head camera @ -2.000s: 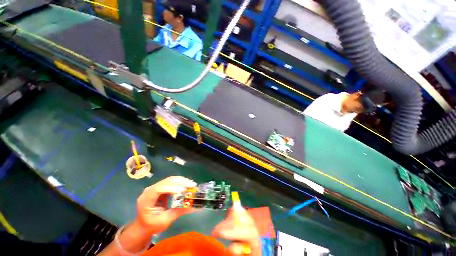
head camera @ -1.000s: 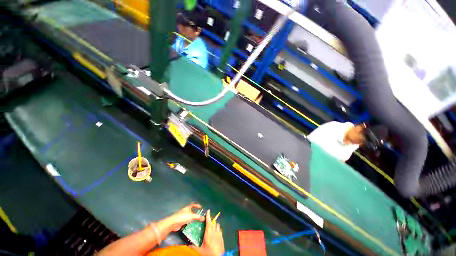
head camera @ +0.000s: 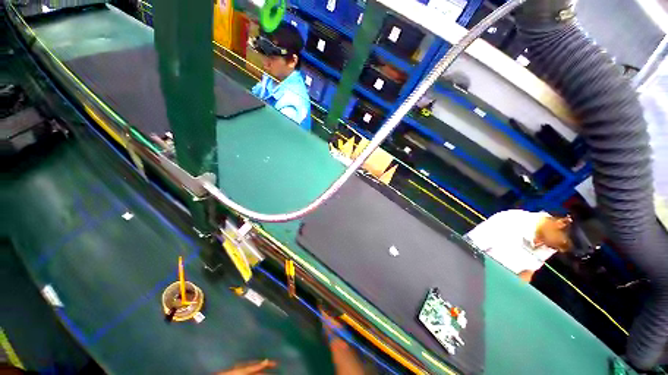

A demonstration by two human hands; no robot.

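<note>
My left hand [head camera: 250, 368] shows only as a few fingers at the bottom edge of the head view; the rest is cut off. My right hand [head camera: 340, 346] is a blurred shape to its right, at the raised line's near edge. What either hand holds cannot be seen. A green circuit board [head camera: 442, 322] with an orange part lies on the black mat [head camera: 366, 242] of the raised line, up and right of my right hand.
A round pot [head camera: 182, 302] with an upright yellow stick stands on the green bench [head camera: 95, 271]. A green post [head camera: 184, 95] and curved metal arm [head camera: 399, 110] rise over the line. A grey ribbed hose [head camera: 611, 139] hangs right. Two people are beyond the line.
The view has shifted, and the line's board appears lower and larger. My hands have gone lower and farther apart. The board earlier between them is out of sight.
</note>
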